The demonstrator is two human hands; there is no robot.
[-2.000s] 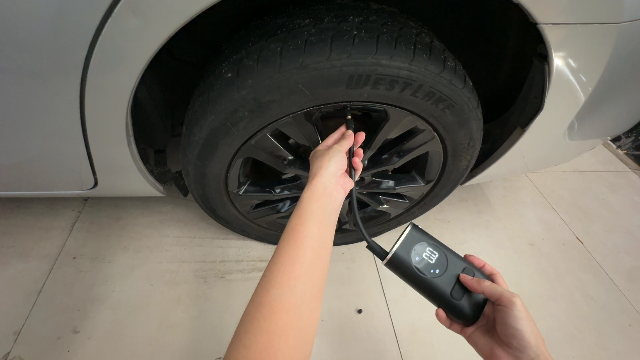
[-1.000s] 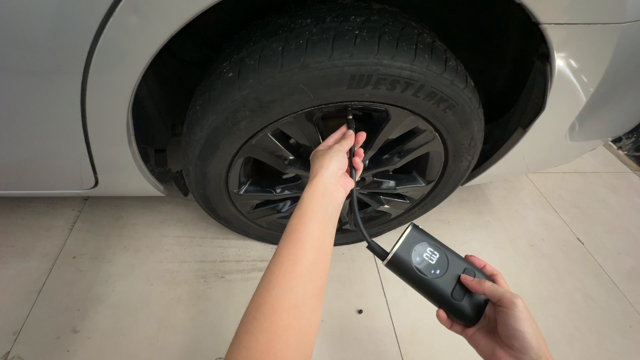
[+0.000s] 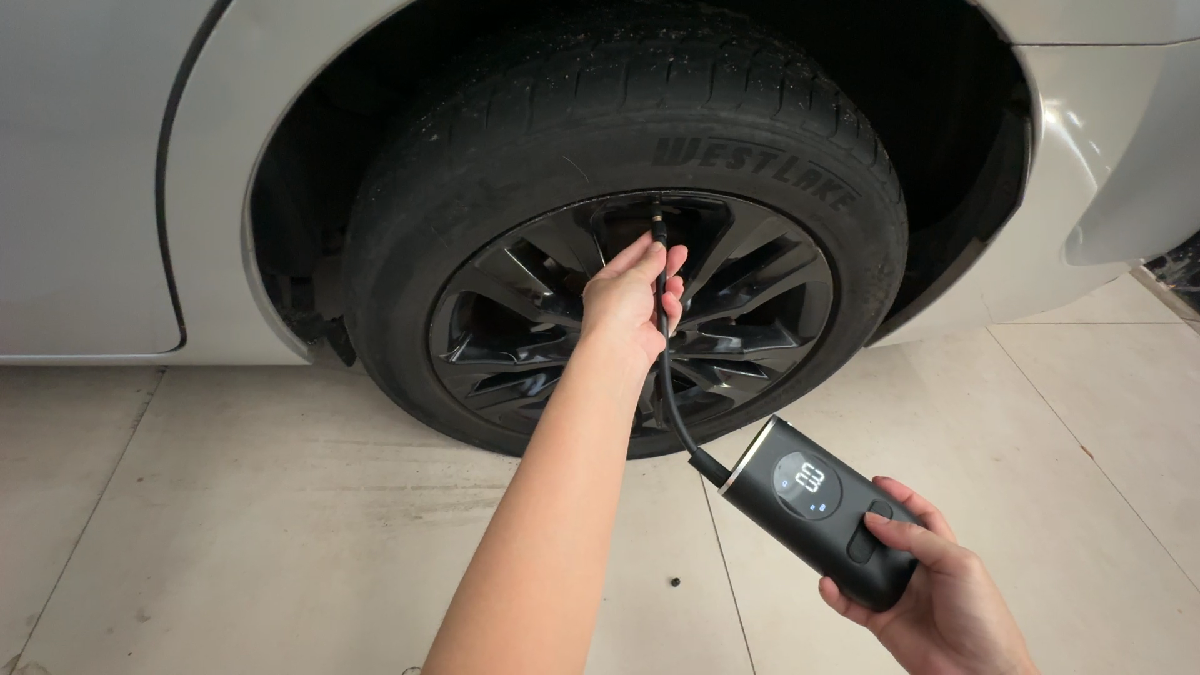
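My left hand [image 3: 637, 291] pinches the upper end of a black air hose [image 3: 667, 375], whose tip meets the valve stem [image 3: 656, 208] near the top of the black alloy wheel rim [image 3: 750, 272]. Around the rim is the black rubber tyre [image 3: 403, 272]. The hose curves down into the top end of a black portable tyre inflator [image 3: 816, 516], tilted over the floor at the lower right. My right hand [image 3: 937, 572] grips the inflator's lower end, thumb at its oblong button pad [image 3: 867, 544]. A lit round display shows 0.0.
The silver car's body panels [image 3: 84, 187] and wheel arch surround the tyre. Pale floor tiles [image 3: 281, 525] lie below. A small black cap-like piece [image 3: 675, 582] rests on the floor between my left forearm and the inflator. A dark patterned surface shows at the right edge.
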